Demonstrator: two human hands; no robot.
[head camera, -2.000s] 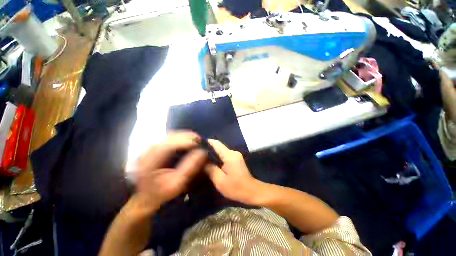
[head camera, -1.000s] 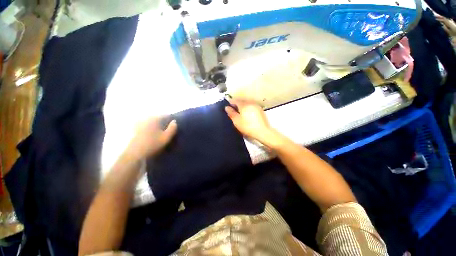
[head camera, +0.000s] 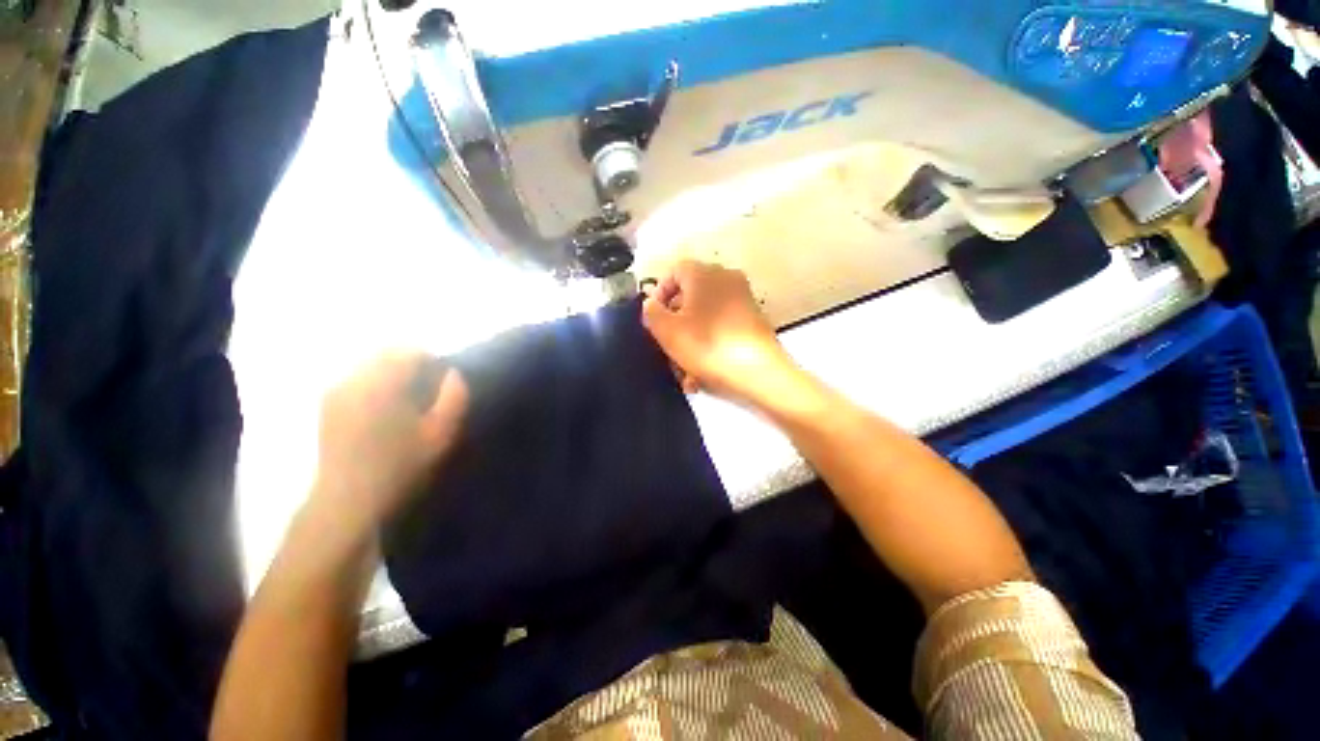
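Note:
A dark garment piece (head camera: 557, 449) lies spread on the machine bed (head camera: 282, 311), its top edge at the presser foot (head camera: 620, 287) of the white and blue JACK sewing machine (head camera: 811, 159). My right hand (head camera: 709, 330) pinches the cloth's upper right corner close beside the presser foot. My left hand (head camera: 388, 434) lies at the cloth's left edge, fingers bent and slightly blurred; whether it grips the cloth is unclear. The needle is hidden in glare and machine parts.
A larger heap of dark cloth (head camera: 123, 348) hangs at the left. A black phone-like rectangle (head camera: 1031, 264) lies on the machine's front right. A blue crate (head camera: 1257, 478) with dark cloth and a clear plastic bag (head camera: 1194, 466) stands at lower right.
My hands moved from handling the cloth edge near my body to the cloth at the machine. In the last second my right hand stayed by the presser foot; the view came closer.

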